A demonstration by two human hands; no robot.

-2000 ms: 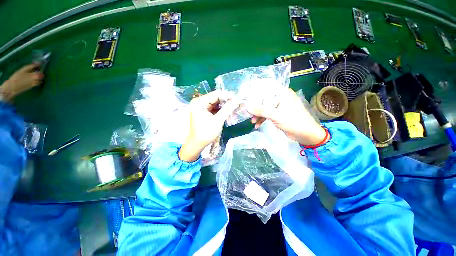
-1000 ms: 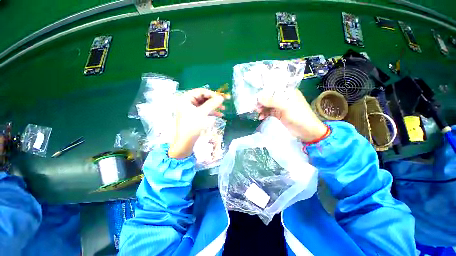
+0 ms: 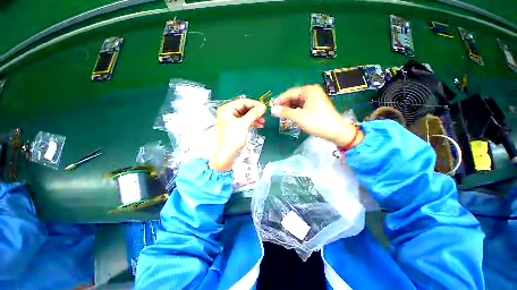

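Note:
My left hand (image 3: 237, 127) pinches small gold-coloured components (image 3: 265, 97) between thumb and fingers. My right hand (image 3: 309, 110) is beside it, with its fingertips pinched on a tiny pale piece (image 3: 275, 107). A large clear poly bag (image 3: 309, 198) with a white paper label (image 3: 296, 225) hangs open below my right hand at the bench edge. Small zip-lock bags (image 3: 190, 116) lie piled left of my left hand. A bag of small copper bits (image 3: 248, 161) lies under my left hand. Another small bag (image 3: 289, 127) lies under my right hand.
Circuit boards (image 3: 323, 39) lie spaced along the back. One lies sideways (image 3: 354, 79) beside the fan (image 3: 407, 96). A brown pot (image 3: 387, 115), brown box (image 3: 429, 133) and yellow sponge (image 3: 481, 155) are right. Solder spool (image 3: 132, 187), thin pointed tool (image 3: 83, 160) and bag (image 3: 47, 150) are left.
My right hand has let go of the small clear bag it held up and moved in close to my left hand. The gold components are now between both hands' fingertips.

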